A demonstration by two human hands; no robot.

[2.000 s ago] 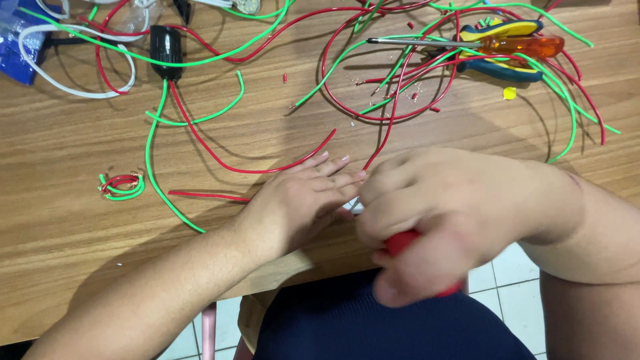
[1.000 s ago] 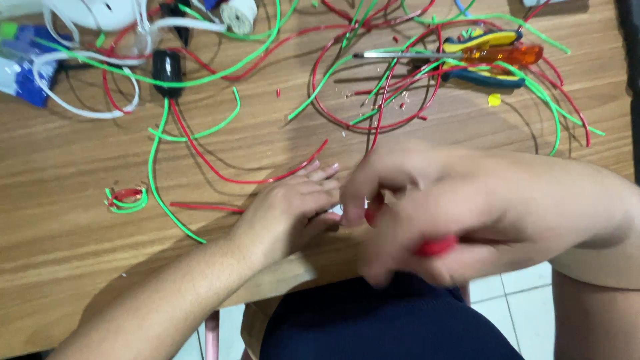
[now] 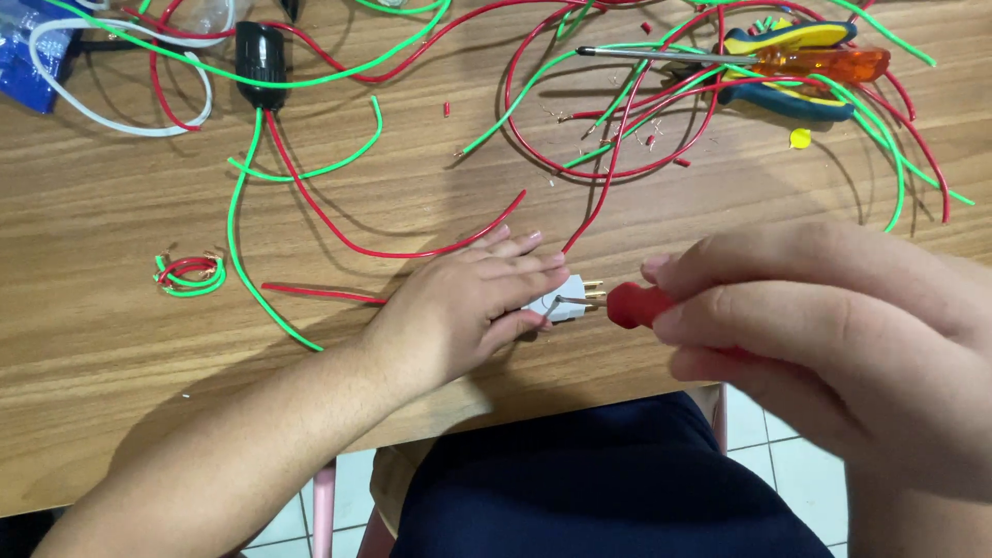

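A white electrical plug with brass pins lies on the wooden table near its front edge. My left hand presses the plug down, its fingers over the left part. My right hand grips a screwdriver by its red handle, and the tool's tip meets a screw recess on the plug's face. From behind the fingertips of my left hand a red wire runs up the table. Another red wire shows to the left of that hand. How the wires sit in the plug is hidden.
A black lamp socket with green and red wires lies at the upper left. Pliers and an orange-handled screwdriver lie at the upper right among wire loops. A small wire coil rests at the left, and a blue packet in the corner.
My right hand has moved to the right from its place close beside my left hand, so the plug's pins and the screwdriver's shaft now show. The left hand stays on the plug.
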